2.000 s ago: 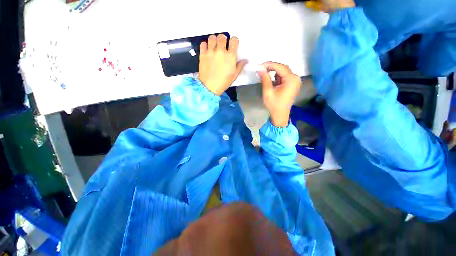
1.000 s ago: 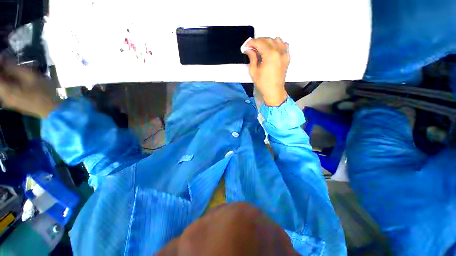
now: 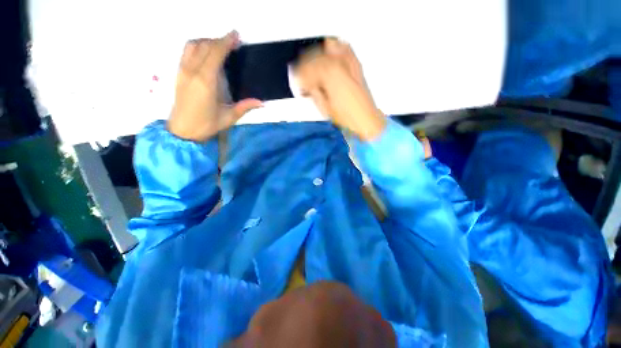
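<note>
A flat black phone screen (image 3: 264, 71) lies on the white work surface (image 3: 422, 61) in front of me. My left hand (image 3: 203, 88) grips its left end, fingers at the far left corner and thumb along the near edge. My right hand (image 3: 333, 81) is over the screen's right end and blurred. A white wiping cloth (image 3: 297, 80) shows at its fingertips, against the black face. The screen's right end is partly hidden by my right hand.
Small red marks (image 3: 155, 80) are on the surface at left. A neighbouring person's blue sleeve and clothing (image 3: 538, 224) are at the right. Blue plastic items (image 3: 68, 272) are low at the left. The table's near edge runs just before my body.
My left hand has come from the far left onto the screen's left end. My right hand has moved left over the screen with the cloth.
</note>
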